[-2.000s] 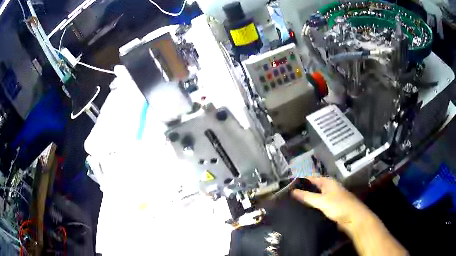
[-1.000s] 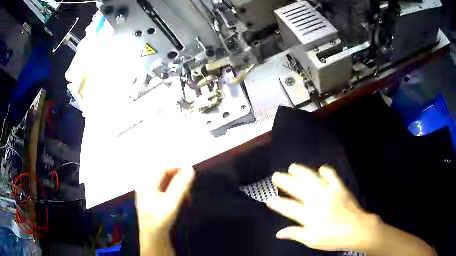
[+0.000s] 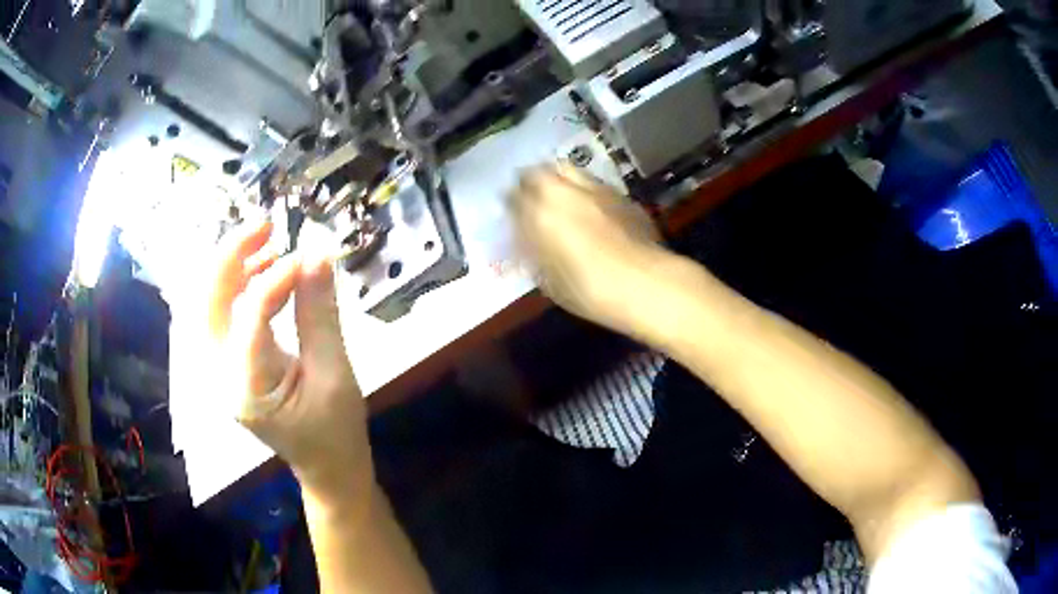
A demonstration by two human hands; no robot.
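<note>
My left hand (image 3: 296,360) is raised at the front of the button clamp (image 3: 362,226), with its fingertips close to the needle area. Its fingers are bent, and I cannot tell whether they pinch thread. My right hand (image 3: 580,244) is blurred, with curled fingers, over the white table right of the feed plate (image 3: 406,261). Whether it holds anything is hidden. The black garment (image 3: 522,522) lies across my lap below the table edge, touched by neither hand.
The machine head (image 3: 220,70) is at the upper left under glare. The vented cover (image 3: 598,29) stands at the top, right of the head. The brown table edge (image 3: 743,186) runs diagonally. Striped cloth (image 3: 609,412) shows in my lap. A blue bin (image 3: 969,203) is at the right.
Both hands have moved up from the lap and table edge: the left to the clamp, the right off the garment to above the table. The view has shifted, and the machine sits further up and left.
</note>
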